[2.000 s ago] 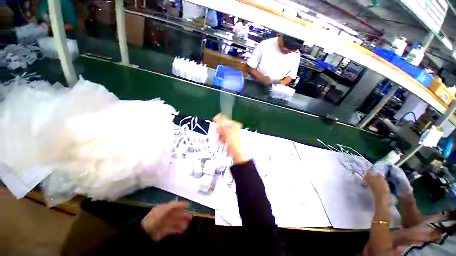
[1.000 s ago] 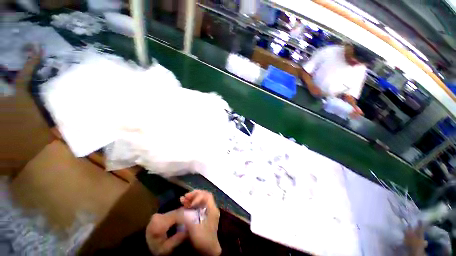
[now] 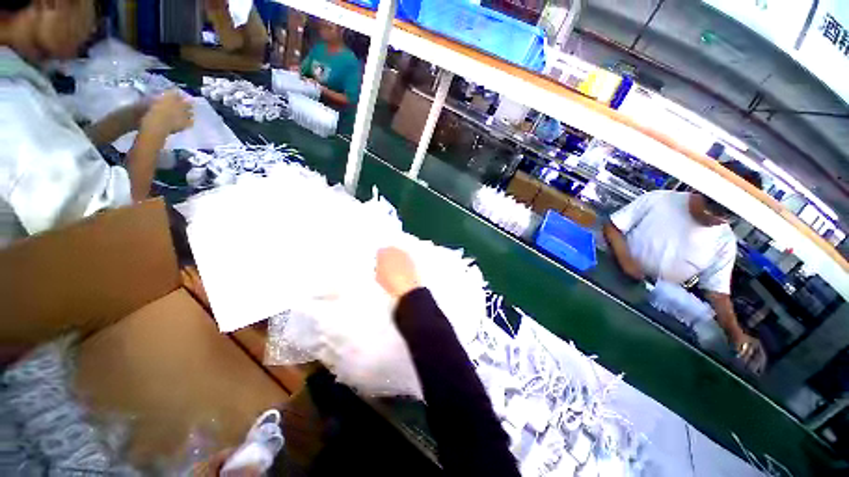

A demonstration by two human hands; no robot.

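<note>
My right hand (image 3: 397,270) is on top of the heap of empty poly bags (image 3: 335,326); its fingertips blend into the bright plastic, so I cannot tell whether they grip a bag. My left hand (image 3: 216,463) is at the bottom edge, mostly cut off, holding a white adapter (image 3: 256,449) with its cord looped, above the carton's near side. I cannot tell whether this adapter is bagged. Loose white adapters (image 3: 559,429) with tangled cords lie on white sheets right of the heap.
The open carton (image 3: 177,373) at lower left holds packed units (image 3: 47,410). A person in white (image 3: 47,149) works at the left. An upright post (image 3: 370,102) stands behind the heap. Across the green bench (image 3: 521,270) are a blue bin (image 3: 566,240) and another person (image 3: 675,242).
The view has swung left, showing more of the carton and the left-hand person. My hands, together before, are now apart: the right on the bag heap, the left low by the carton with an adapter.
</note>
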